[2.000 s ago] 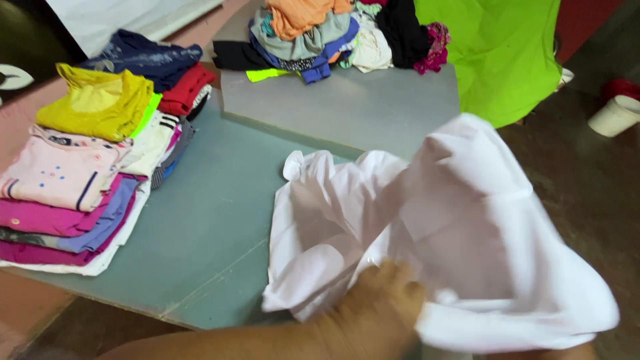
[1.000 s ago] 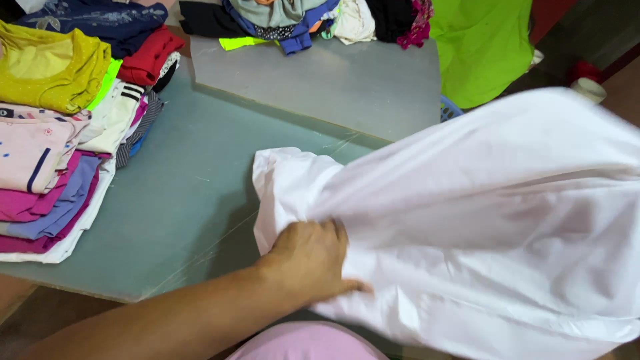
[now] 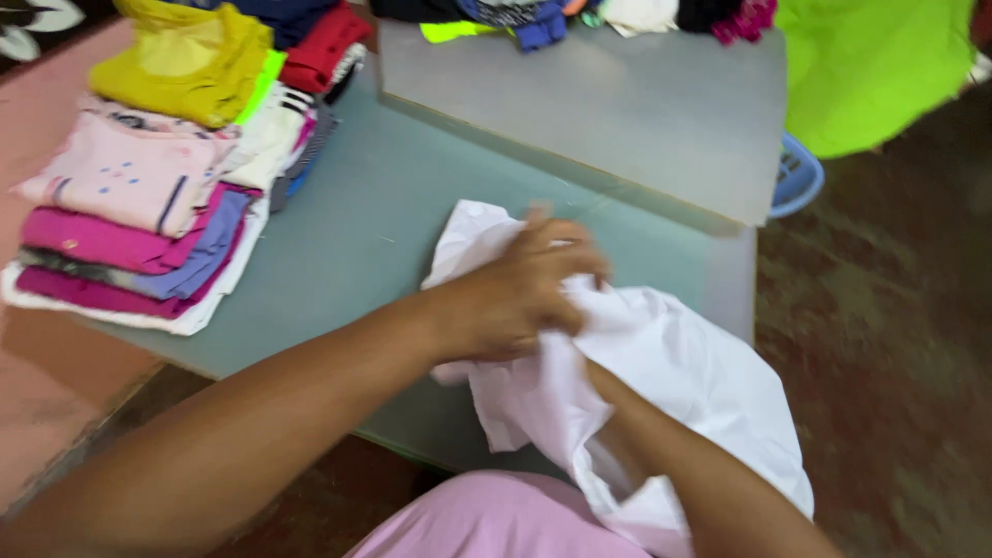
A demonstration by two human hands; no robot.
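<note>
A crumpled white cloth (image 3: 697, 380) lies over the right front part of the grey-green table (image 3: 349, 256) and hangs past its edge. My left hand (image 3: 535, 294), blurred by motion, is on the cloth near its upper left part, fingers bent around a fold. My right forearm reaches in from the lower right, with cloth draped around it. The right hand itself is hidden behind my left hand and the cloth, so its grip does not show.
At the left stands a stack of folded clothes (image 3: 116, 240), with a yellow garment (image 3: 186, 62) behind. Beyond is a raised grey board (image 3: 589, 116) with more clothes at its back. A blue plastic basket (image 3: 798, 178) and bright green fabric (image 3: 868, 70) are at the right.
The white cloth was spread and lifted to the right; now it is lower and bunched on the table. My right forearm has come into view, crossing beneath my left hand.
</note>
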